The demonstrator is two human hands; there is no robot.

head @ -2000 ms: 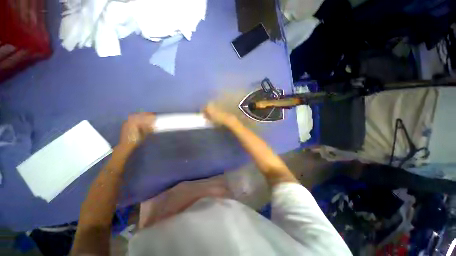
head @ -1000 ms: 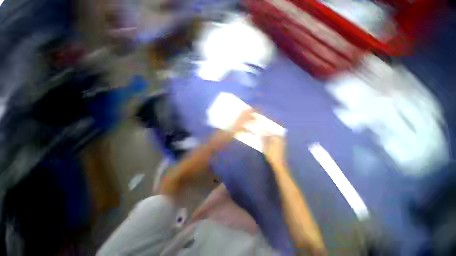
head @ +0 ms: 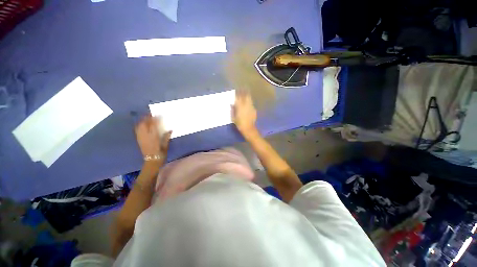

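Note:
A flat white fabric piece (head: 196,113) lies on the blue-purple table cover in front of me. My left hand (head: 151,136) is at its left end and my right hand (head: 243,111) is at its right end. Both hands are bare and slightly blurred, and I cannot tell if the fingers pinch the cloth or rest on it. A narrow folded white strip (head: 176,46) lies beyond the piece. A small stack of unfolded white pieces (head: 63,122) lies at the left. The steam iron (head: 285,65) stands on the table at the right, touched by neither hand.
A red plastic basket (head: 16,14) is at the far left corner. A light blue scrap (head: 166,7) lies at the far edge. The iron's hose runs off right over the table edge. A wire hanger (head: 432,124) shows against pale cloth at the right. Dark cloth heaps lie beyond the near edge.
The narrow strip that was between my hands two seconds ago now lies farther off on the table. A wider white piece is between my hands. The view swung left and came back.

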